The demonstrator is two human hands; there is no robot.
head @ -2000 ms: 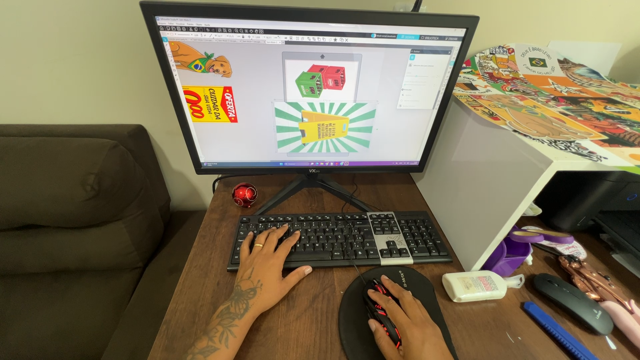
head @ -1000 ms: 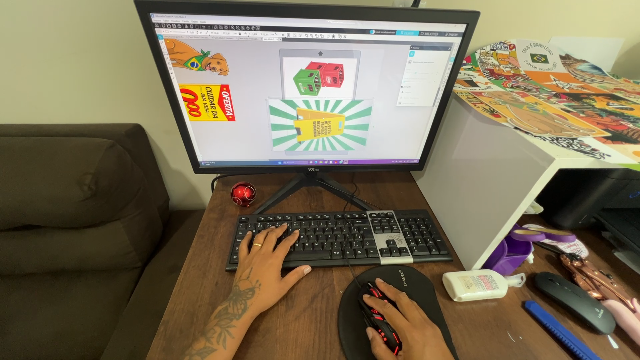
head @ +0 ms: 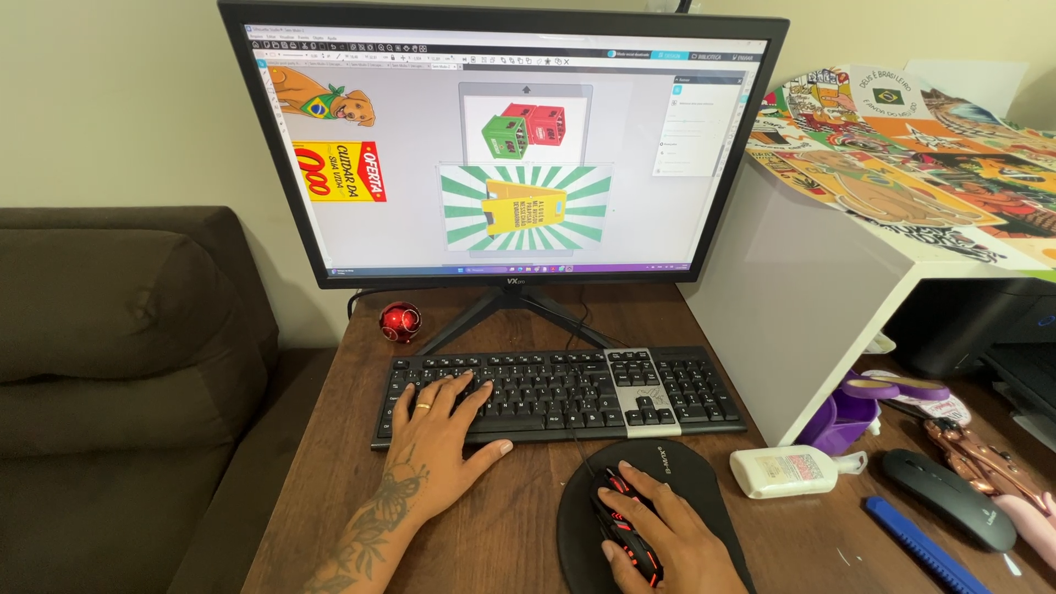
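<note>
My left hand rests with fingers spread on the left part of a black keyboard; it holds nothing. Under my right hand is a black computer mouse with red lights, gripped on a black mouse pad. Behind the keyboard stands a monitor. Its screen shows design software with red and green crates, a yellow floor sign on green and white rays, a dog and a yellow and red offer sign.
A red bauble lies left of the monitor stand. At the right are a white bottle, a blue utility knife, a second mouse, a purple holder and a white shelf with printed sheets. A brown sofa is at the left.
On the screen, the yellow sign picture with green rays has shifted slightly between the frames. My left hand has stayed on the keyboard and my right hand on the mouse.
</note>
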